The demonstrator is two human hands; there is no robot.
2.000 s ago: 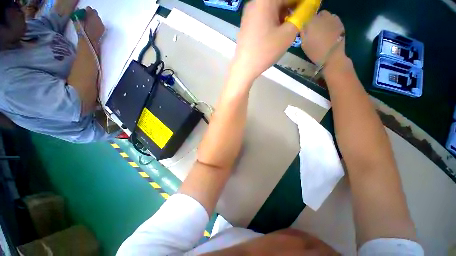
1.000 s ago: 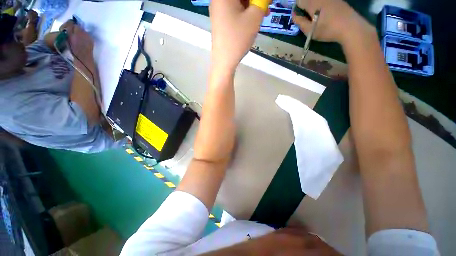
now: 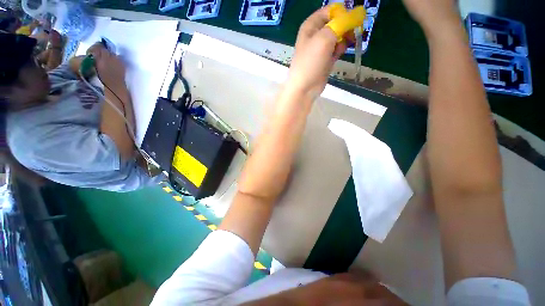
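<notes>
My left hand [image 3: 320, 45], with yellow finger cots, is at the top centre, its fingertips at the near side of a light-blue case [image 3: 366, 37] with dark and white parts inside. A thin greyish stick [image 3: 358, 57] stands out beside these fingertips across the belt edge; I cannot tell whether they grip it. My right hand [image 3: 435, 11] is at the top edge, mostly cut off, and its fingers are out of view. An open pair of blue cases [image 3: 502, 67] lies to its right.
Several blue cases, one of them [image 3: 261, 11], lie on the green belt at the top. A black box [image 3: 206, 156], dark-handled pliers [image 3: 178, 80] and a white wipe [image 3: 377, 185] are on the bench. A person in grey [image 3: 66, 140] sits at left, holding a green-gripped tool [image 3: 88, 64].
My left hand has moved away from the top edge, showing the yellow cots. My right hand has moved up and right, out beyond the top edge. More cases show at the top left.
</notes>
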